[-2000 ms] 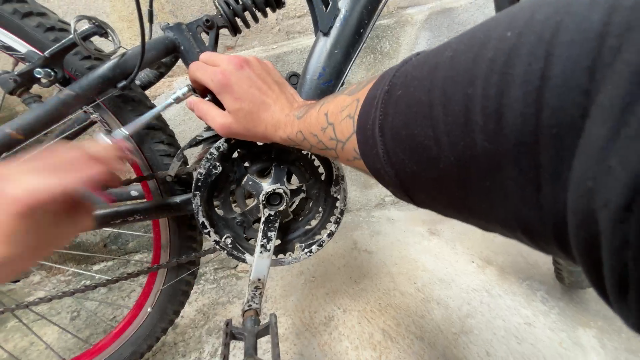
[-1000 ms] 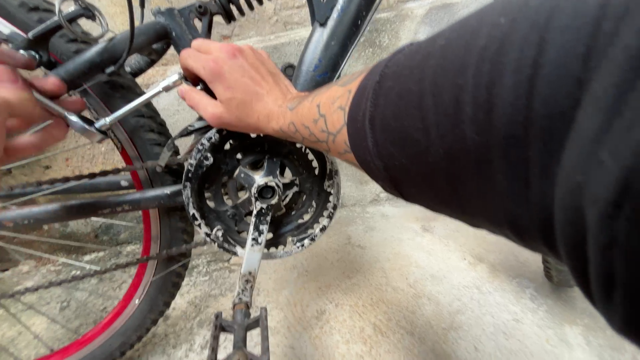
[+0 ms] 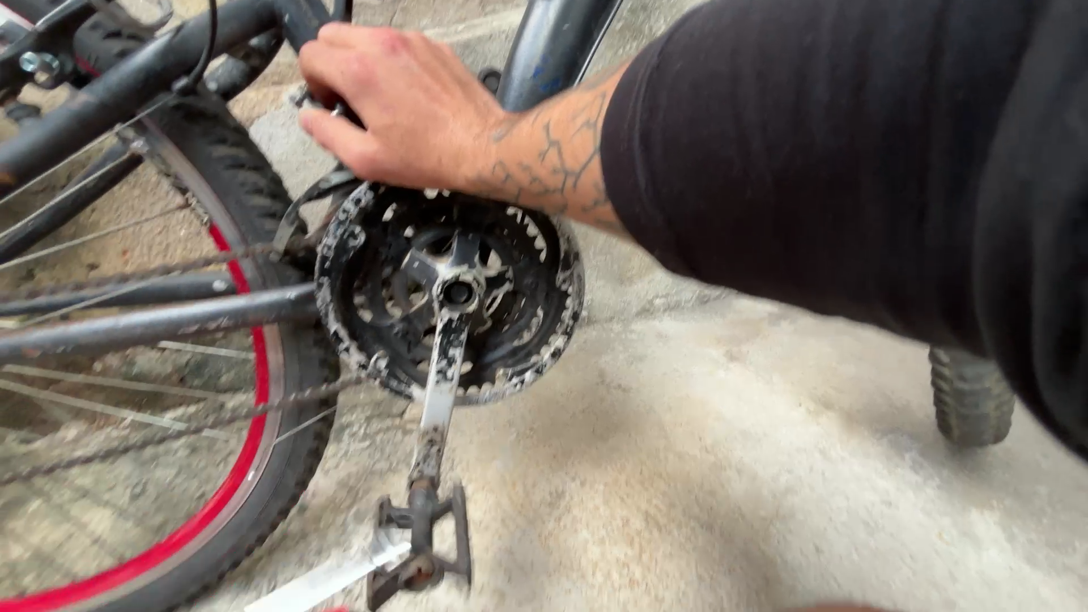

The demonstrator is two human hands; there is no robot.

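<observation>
My right hand (image 3: 399,106) reaches in from the right, in a black sleeve. Its fingers and thumb close around a small dark part at the bicycle frame (image 3: 110,102), just above the chainrings (image 3: 340,297); the hand mostly hides that part. Below it the worn crank arm (image 3: 442,382) points down to a pedal (image 3: 421,544). A blurred, pale, flat object (image 3: 327,582) lies by the pedal at the bottom edge; I cannot tell what it is. My left hand is not clearly in view; a skin-coloured blur at the lower edge cannot be identified.
The rear wheel's tyre (image 3: 310,399) and red rim are at the left, crossed by the chain (image 3: 170,438) and a chainstay (image 3: 161,327). Rough concrete floor (image 3: 680,476) extends to the right, where another knobby tyre (image 3: 971,395) shows.
My left hand and the silver wrench, both at the left earlier, have gone from there. My right hand stays at the frame above the chainrings. The pale object has appeared by the pedal.
</observation>
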